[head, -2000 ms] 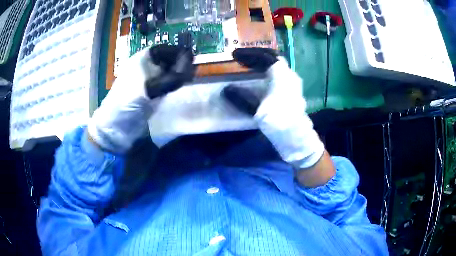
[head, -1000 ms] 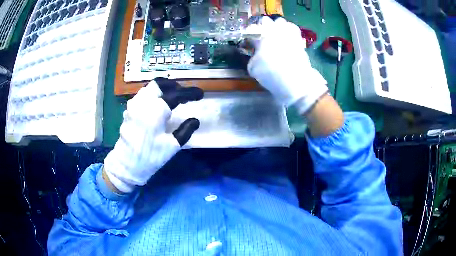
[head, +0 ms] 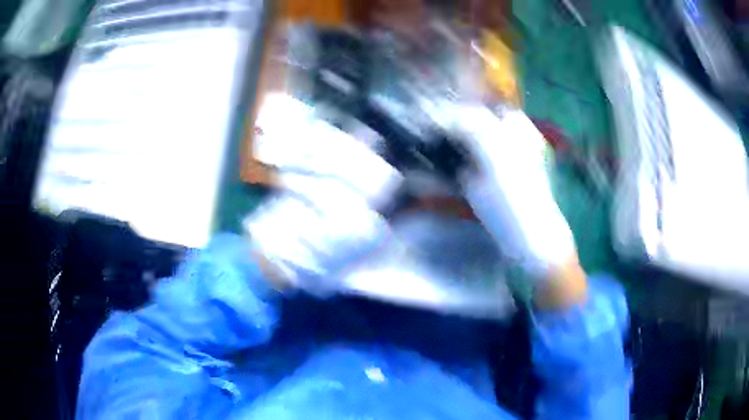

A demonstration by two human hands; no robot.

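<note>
The frame is strongly blurred. My left hand [head: 328,176], in a white glove, is over the left and front part of the orange-brown fixture [head: 253,160]. My right hand [head: 505,164], also white-gloved, reaches over the fixture's right part. Dark shapes between the hands may be the black fingertips or board parts; I cannot tell. Whether either hand holds something cannot be seen. The circuit board is mostly hidden by the hands and blur. A white wipe [head: 411,283] lies at the bench edge below the hands.
A large white parts tray [head: 144,123] stands at the left. Another white tray [head: 698,172] stands at the right. A blurred red cup [head: 549,133] sits on the green mat [head: 567,78] beside the fixture. A yellow thing [head: 498,66] shows at the fixture's upper right.
My left hand has moved up from the wipe and over the fixture. My right hand stays over the fixture's right part. The whole view has shifted, with bench items lower in the picture.
</note>
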